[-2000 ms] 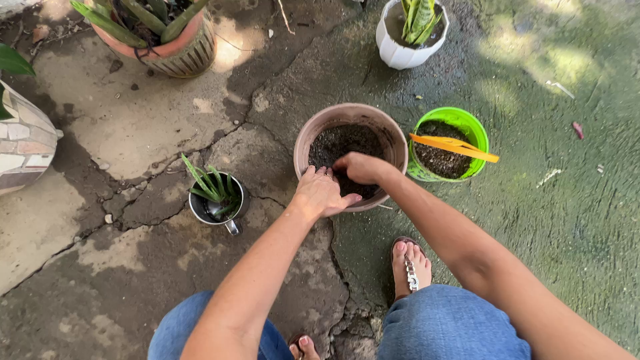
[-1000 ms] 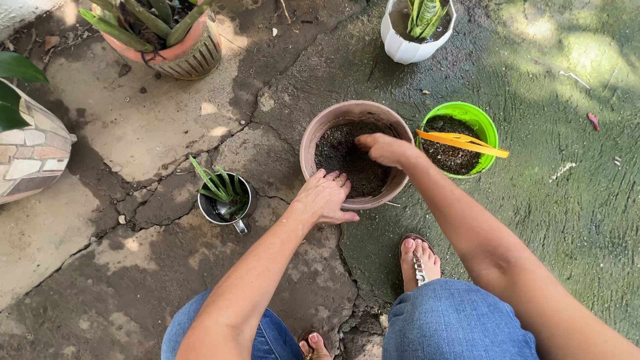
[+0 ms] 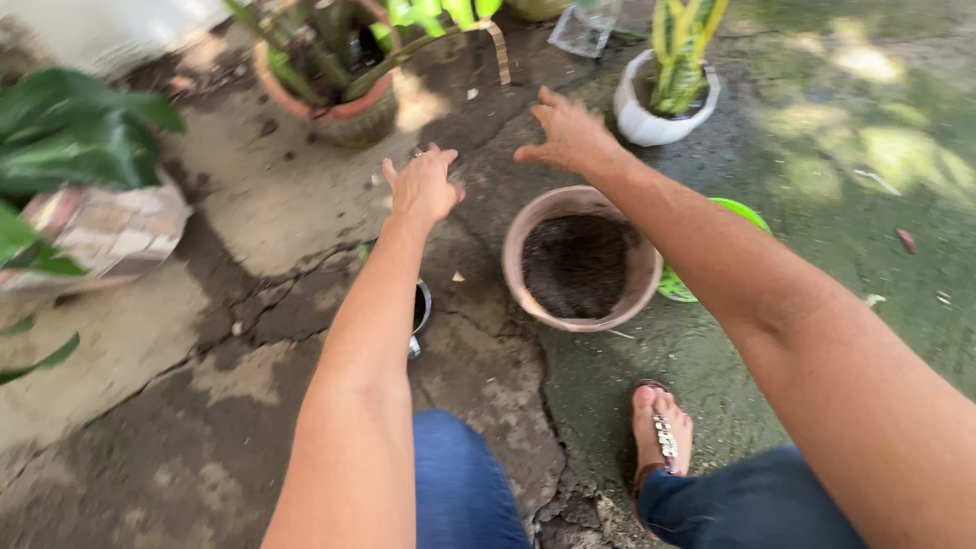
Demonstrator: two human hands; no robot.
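Note:
My left hand point(image 3: 424, 185), fingers spread, holds nothing over the concrete, up and to the left of the brown plant pot. My right hand point(image 3: 568, 137) is also bare with its fingers apart, beyond the pot's far rim and left of the white pot. Dark soil point(image 3: 576, 265) lies inside the brown plastic pot point(image 3: 518, 293). Behind my right forearm, a green container point(image 3: 675, 286) shows only in part. A metal mug point(image 3: 424, 309) is mostly covered by my left forearm, and its plant is largely hidden.
A white pot with a snake plant point(image 3: 648, 126) stands at the back right. Leafy stems grow from a terracotta-rimmed pot point(image 3: 358, 126) at the back. A stone-patterned planter point(image 3: 122, 229) is on the left. Cracks run through the concrete point(image 3: 252, 374). A sandaled foot point(image 3: 662, 435) is below the brown pot.
Both hands have left the brown pot, where one was in the soil and the other at the rim, and now reach out past it. The view has shifted.

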